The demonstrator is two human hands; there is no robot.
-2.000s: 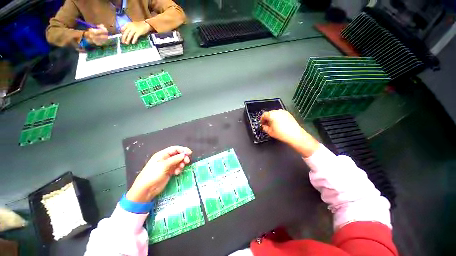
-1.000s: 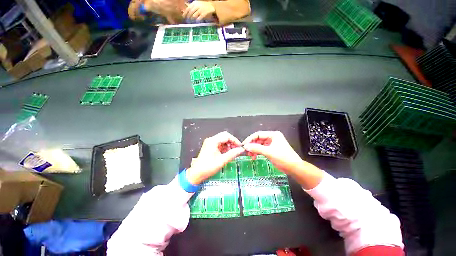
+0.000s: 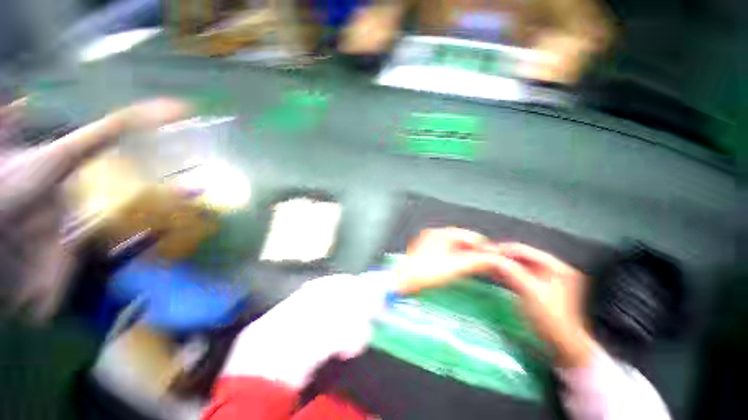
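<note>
The view is strongly blurred. My left hand (image 3: 447, 258) and my right hand (image 3: 545, 287) meet at the fingertips above the green PCB panels (image 3: 459, 336) on the black mat (image 3: 402, 384). Whether anything is between the fingertips cannot be seen. The spacer bin (image 3: 302, 230), filled with white pieces, is left of my hands. The black component bin (image 3: 638, 294) is to the right; its contents are too blurred to tell.
Another person's arm and hand (image 3: 107, 135) reach in at the left. A green panel (image 3: 443, 136) lies on the belt, another (image 3: 297, 111) further left. A white board (image 3: 459, 80) and a person are across the belt. Blue cloth (image 3: 172, 297) is at lower left.
The view has swung left, so things sit further right. My right hand has moved from the component bin to my left hand, where both stay together. Another person's arm has appeared at the left.
</note>
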